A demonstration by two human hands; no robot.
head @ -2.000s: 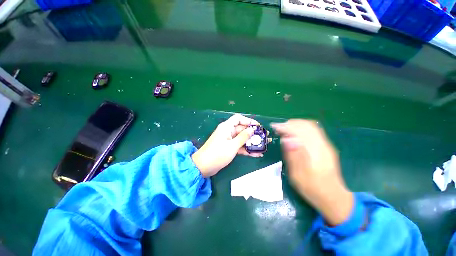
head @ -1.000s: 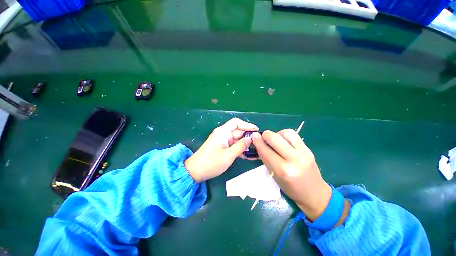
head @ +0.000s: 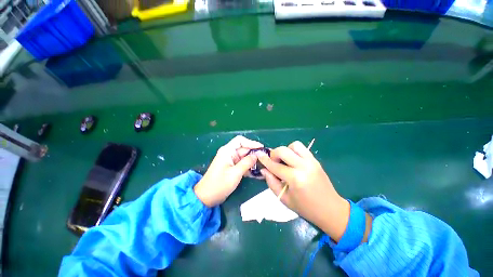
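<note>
A small dark watch-like unit [head: 256, 169] is held between both hands near the middle of the view. My left hand [head: 227, 169] grips its left side with thumb and fingers. My right hand [head: 302, 176] has its thumb and fingertips on the unit's upper right and hides part of it. A thin pale wooden stick [head: 311, 144] is also kept in my right hand, showing above the fingers and again below them. A blue strap [head: 352, 226] is round my right wrist. A white wipe [head: 266, 208] lies on the green surface just below the hands.
More small dark units [head: 143, 121] lie spaced out at the left. A large glossy black slab [head: 104, 186] lies by my left sleeve. A white tray [head: 330, 11], a yellow tray [head: 160, 10] and a blue bin [head: 57, 30] stand at the far edge. Crumpled white paper [head: 482, 162] lies far right.
My right hand has come from beside the unit onto it, and the stick now shows in that hand. The view has shifted, bringing the yellow tray into sight.
</note>
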